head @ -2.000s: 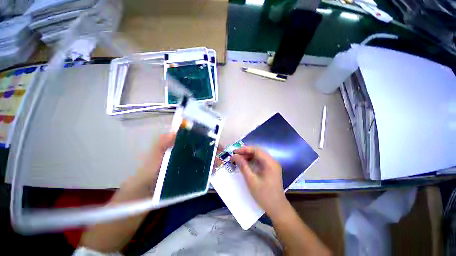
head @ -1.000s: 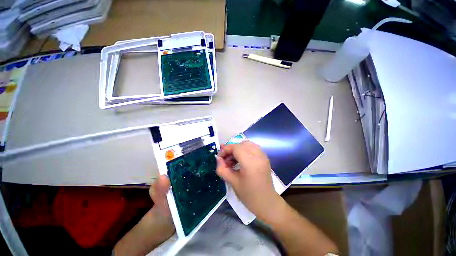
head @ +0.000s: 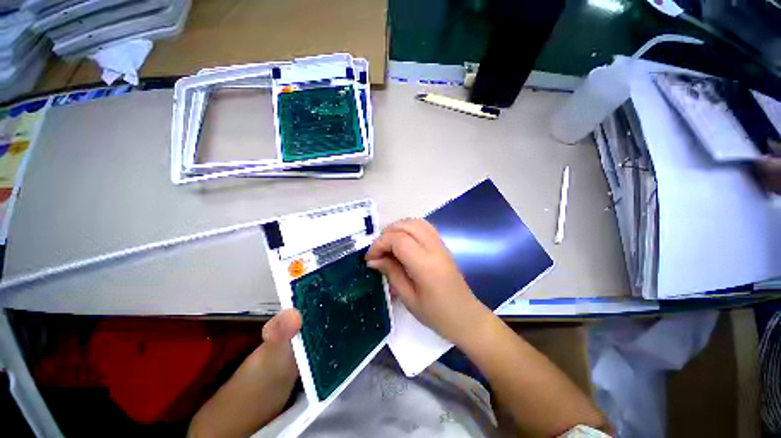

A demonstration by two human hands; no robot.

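Note:
A white frame housing (head: 330, 224) with a dark green circuit board (head: 342, 321) is tilted up at the bench's front edge. Its long empty opening reaches past the left rim of the picture. My left hand (head: 281, 329) grips its lower left side, thumb in front. My right hand (head: 420, 265) pinches at the board's upper right edge; what lies between the fingertips is too small to tell. A front panel half with a glossy dark writing screen (head: 492, 244) and white back (head: 415, 345) lies slanted beneath and right of my right hand.
Stacked frame housings (head: 181, 128) lie at bench centre-left. A cream pen or knife (head: 458, 105), white stylus (head: 562, 205), squeeze bottle (head: 591, 103) and white panel stack (head: 685, 197) stand or lie rightward. Another person's hand (head: 771, 174) is at a dark-and-white panel (head: 706, 115) above the stack.
The frame housing has swung from raised and blurred to a steadier tilt, and my right hand has moved from the front panel to the board's edge. A person's hand and panel have appeared at right.

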